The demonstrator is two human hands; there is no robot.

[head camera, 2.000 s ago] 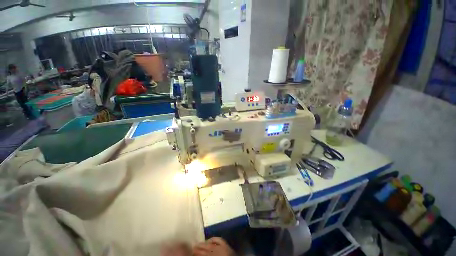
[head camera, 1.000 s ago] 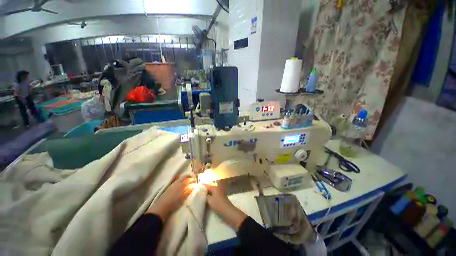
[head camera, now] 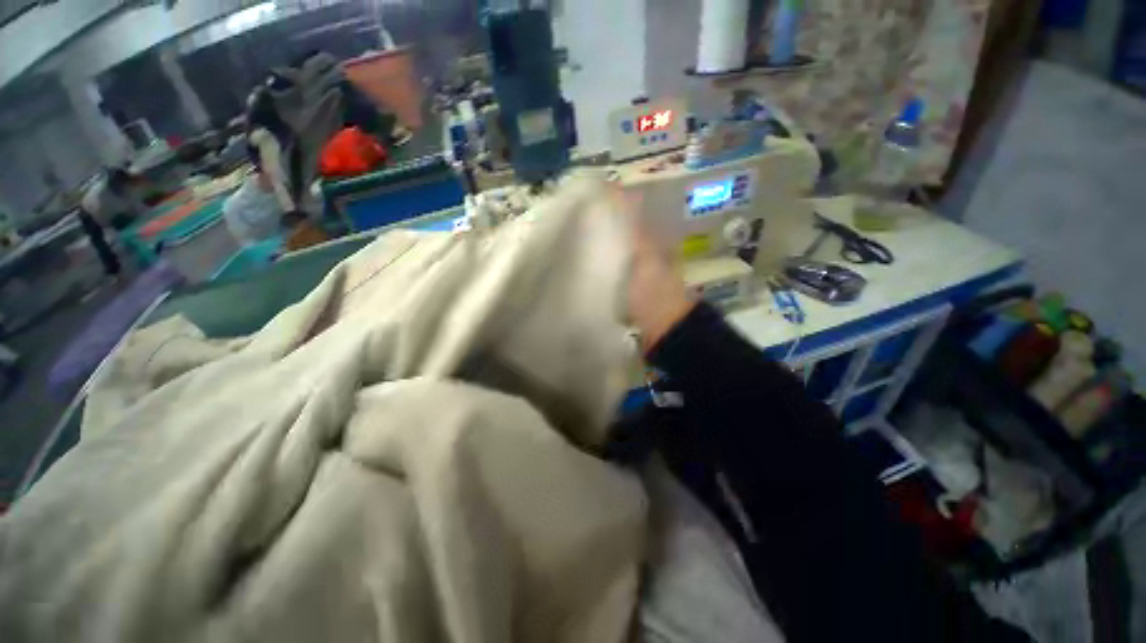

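The large cream cloth (head camera: 415,465) fills the lower left and centre of the view in loose folds. One part of it is raised in front of the sewing machine (head camera: 785,189) and hides the needle area and much of the machine head. My right hand (head camera: 654,283), blurred, holds the raised cloth at its right edge; the fingertips are partly hidden. My left hand does not show.
Black scissors (head camera: 855,241), blue snips (head camera: 785,302) and a blue-capped bottle (head camera: 899,151) are on the table's right end. The control box (head camera: 650,126) is behind the machine. Coloured thread cones (head camera: 1056,358) sit in a dark crate at right. A person (head camera: 113,214) is far left.
The cloth has been lifted from the needle area and now covers it. My right hand has moved up and right with it. My left hand has gone out of sight. The view has tilted down.
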